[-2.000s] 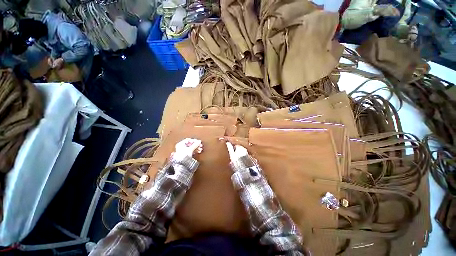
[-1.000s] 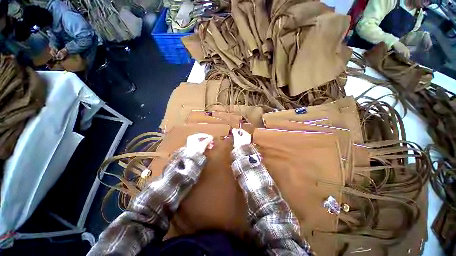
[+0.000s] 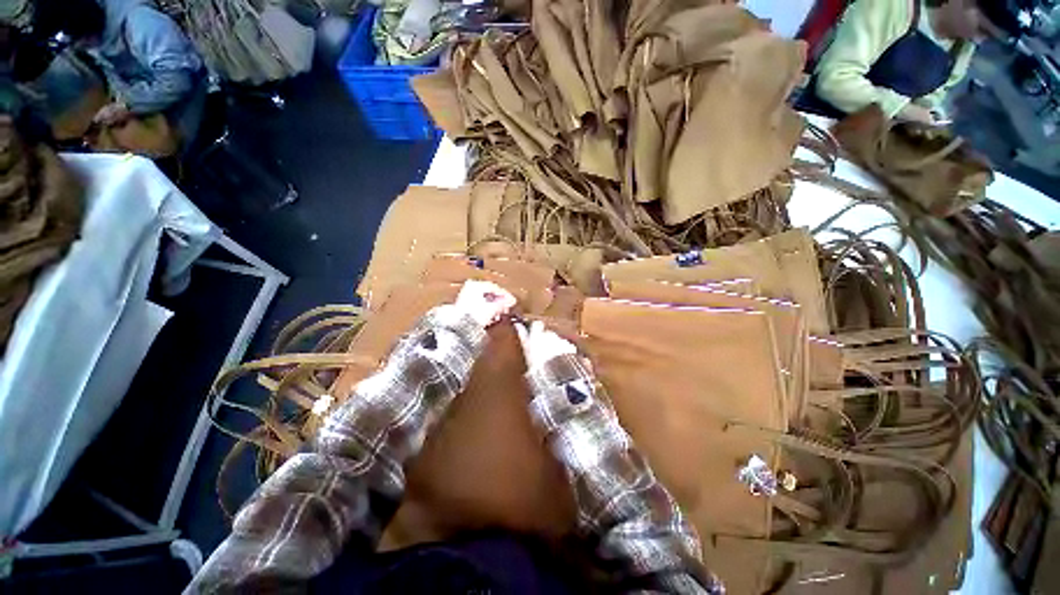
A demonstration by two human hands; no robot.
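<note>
The topmost tan tote bag body point(image 3: 680, 372) lies flat on a stack in front of me. My left hand point(image 3: 484, 302) is at the middle of its top edge, fingers bent close together. My right hand point(image 3: 546, 342) is just right of and below it, fingertips near the same spot. A small dark bit shows between the fingertips; it is too small to name, and I cannot tell which hand holds it. Bag handles point(image 3: 907, 384) loop out at the right, and more handles point(image 3: 262, 389) at the left. A crumpled white patch point(image 3: 758, 474) lies at the right part.
A heap of loose brown bag pieces point(image 3: 727, 116) lies beyond the stack. A blue crate point(image 3: 389, 99) stands behind on the floor. A white-covered metal-frame rack point(image 3: 99, 302) is at the left. One person point(image 3: 151, 70) sits at upper left, another point(image 3: 866, 58) at upper right.
My left hand has moved up and right to the top edge, closer to my right hand. My right hand has moved slightly down and left.
</note>
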